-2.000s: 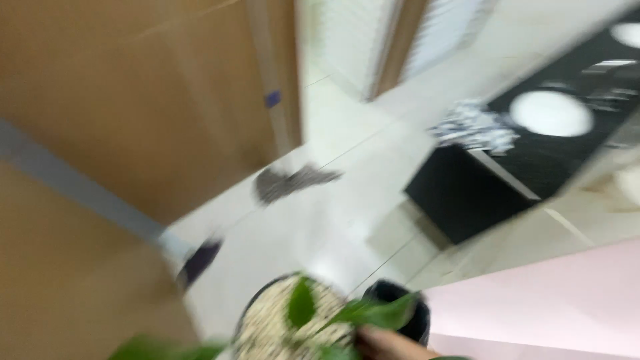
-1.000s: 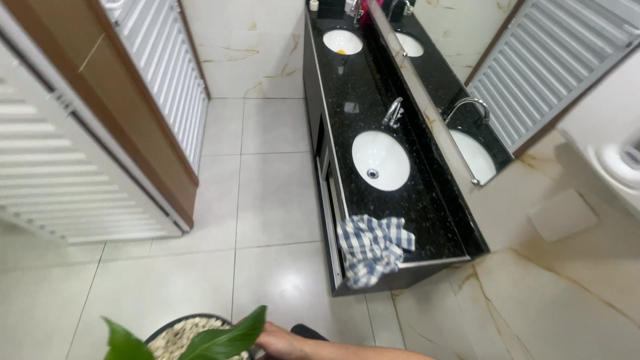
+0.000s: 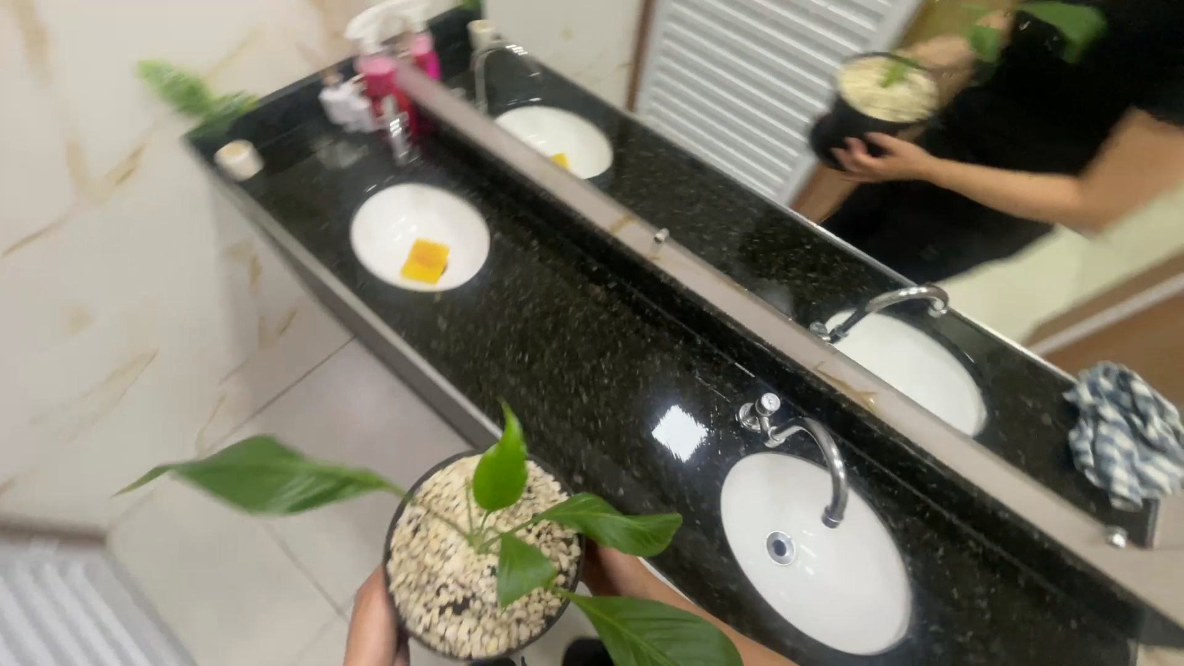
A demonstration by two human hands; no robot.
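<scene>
A dark round plant pot [image 3: 481, 555] filled with pale pebbles and bearing a broad-leaved green plant [image 3: 499, 462] is at the bottom centre, beside the front edge of the counter. My left hand [image 3: 375, 615] grips the pot's left side. My right hand [image 3: 615, 569] is on its right side, partly behind leaves, with the fingers largely hidden by the pot. The mirror at the upper right reflects the pot held between two hands.
A black granite counter [image 3: 573, 342] holds two white basins; the near basin [image 3: 814, 555] has a chrome faucet [image 3: 823, 453], the far one a yellow sponge [image 3: 425, 261]. Pink bottles [image 3: 379, 79], a white cup [image 3: 239, 159] and a green plant [image 3: 199, 97] stand at the far end.
The view has swung toward the counter and mirror, and the pot is now beside the counter's front edge. More of the pot shows, and my left hand has come into view on it.
</scene>
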